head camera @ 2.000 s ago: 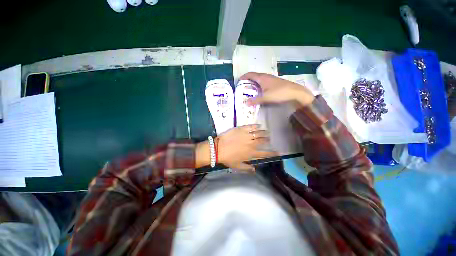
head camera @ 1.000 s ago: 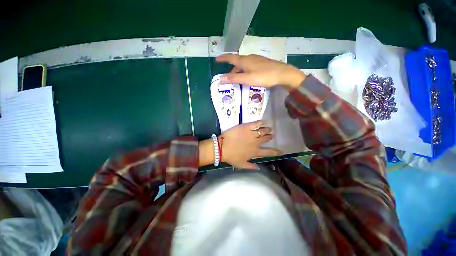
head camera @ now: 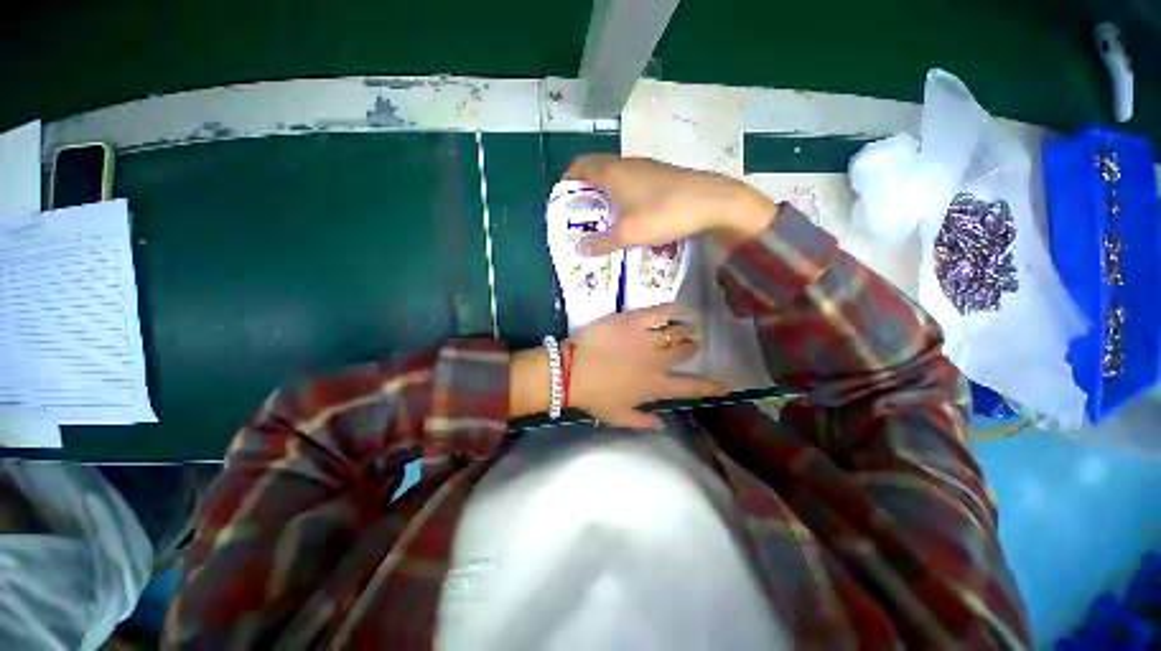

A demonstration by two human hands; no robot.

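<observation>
Two white handheld units lie side by side on the bench, wide ends away from me. The left unit (head camera: pixel 590 276) shows its dark display and printed keys. The right unit (head camera: pixel 658 270) is partly hidden by both hands. My left hand (head camera: pixel 624 369) lies flat with fingers spread over the narrow ends of both units. My right hand (head camera: pixel 656 204) reaches over the right unit's wide end, with fingers touching the upper face of the left unit near its display. Whether the right hand grips or only presses cannot be told.
At right, shiny metal parts (head camera: pixel 977 254) lie on a clear plastic bag (head camera: pixel 949 134) beside a white wad (head camera: pixel 887 182) and a blue bin (head camera: pixel 1073 254). At left are lined sheets (head camera: pixel 70 318) and a phone (head camera: pixel 82 176). A metal post (head camera: pixel 626 57) stands behind the units.
My right hand has moved from the right unit across to the left unit, its fingers now lower on that unit's face than a second ago. My left hand stays over the narrow ends.
</observation>
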